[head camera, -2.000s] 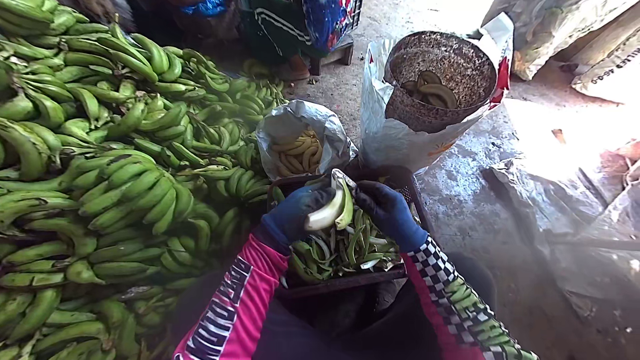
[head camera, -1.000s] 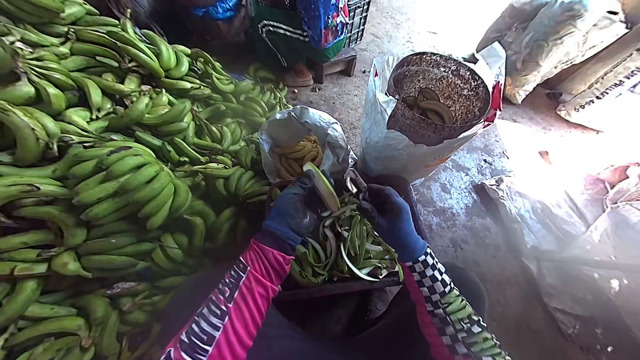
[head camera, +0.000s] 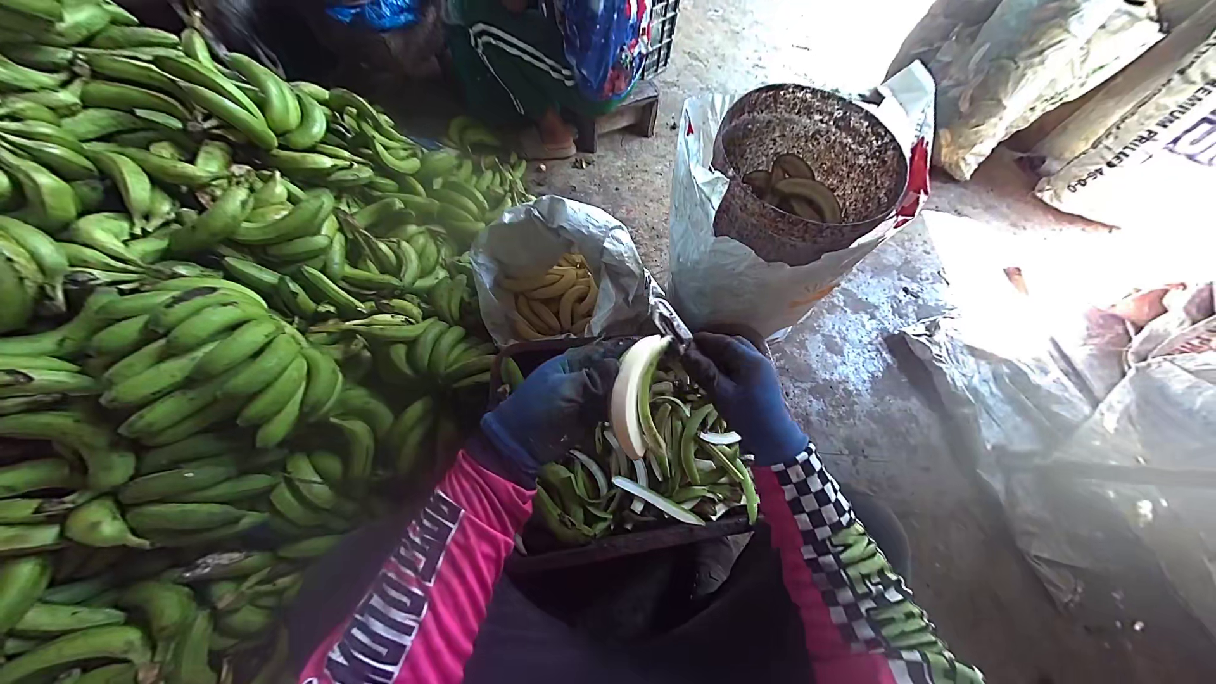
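My left hand (head camera: 565, 394), in a blue glove, holds a partly peeled plantain (head camera: 627, 399), pale flesh showing with a green strip of peel along its right side. At the plantain's upper end, my right hand (head camera: 736, 385), gloved too, is closed on a small metal peeling tool (head camera: 671, 321); its exact kind is unclear. Both hands are over a dark plastic crate (head camera: 627, 546) full of green and white peel strips (head camera: 689, 446). Just beyond the crate stands a pale sack (head camera: 608, 233) with peeled yellowish plantains (head camera: 556, 299) inside.
Green plantain bunches (head camera: 218, 361) are heaped along the left. Beyond my right hand, a speckled bucket (head camera: 807, 123) with several peeled plantains stands in a white sack (head camera: 731, 275). Plastic sheeting (head camera: 1121, 456) lies at right, filled sacks (head camera: 1035, 76) behind. Another person's leg (head camera: 513, 57) is at the top.
One second ago the plantain in my left hand showed mostly green peel; now its pale flesh shows along the left side. A long white-sided peel strip lies at the front of the crate.
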